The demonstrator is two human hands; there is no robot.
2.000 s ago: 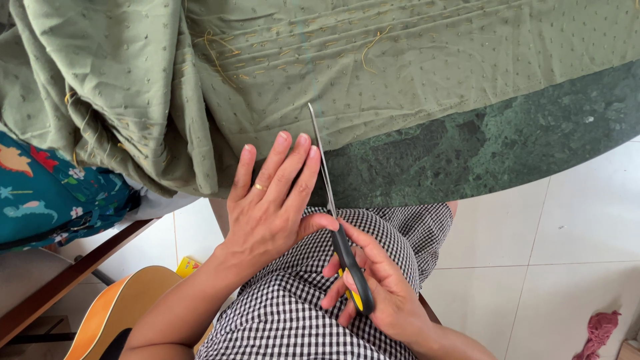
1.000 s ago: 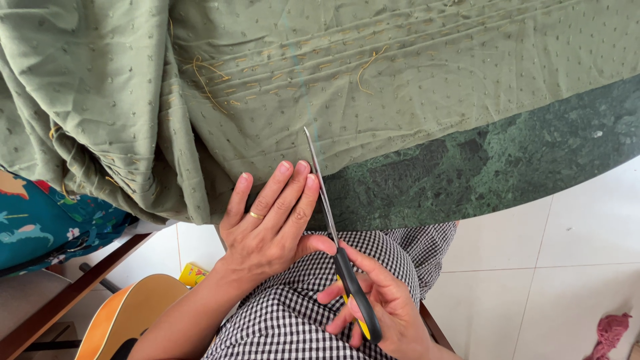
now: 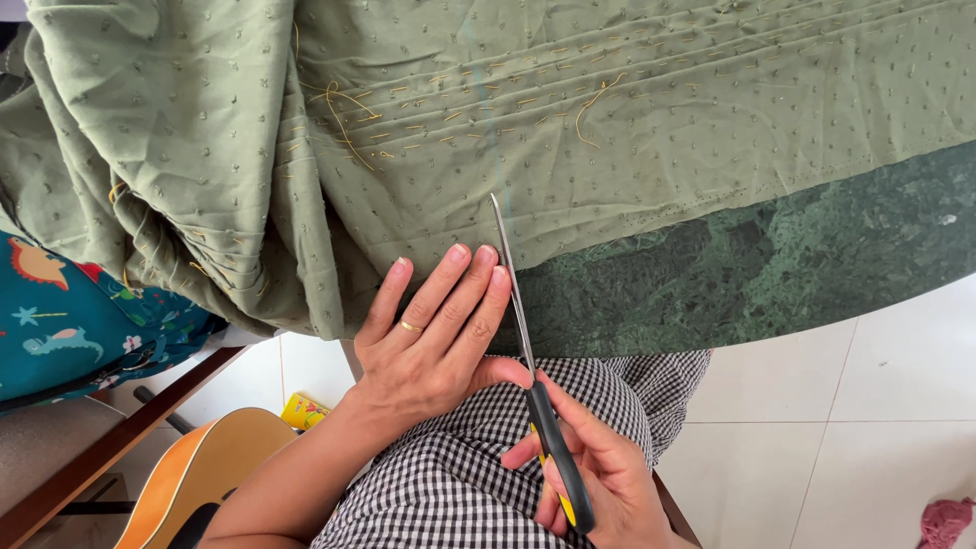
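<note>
Green dotted fabric with rows of yellow basting stitches and loose yellow threads covers most of the tabletop. My left hand, a ring on one finger, lies flat with fingers spread on the fabric's near edge; its thumb reaches toward the scissors' pivot. My right hand holds the black and yellow handles of the scissors. The blades look nearly closed and point away from me over the fabric edge, beside my left fingertips and close to a faint blue line on the cloth.
The green marble tabletop has a curved near edge above my checkered garment. Bunched fabric hangs at the left, by a blue dinosaur-print cloth item. Below are an acoustic guitar, a yellow packet and a pink cloth on the tiled floor.
</note>
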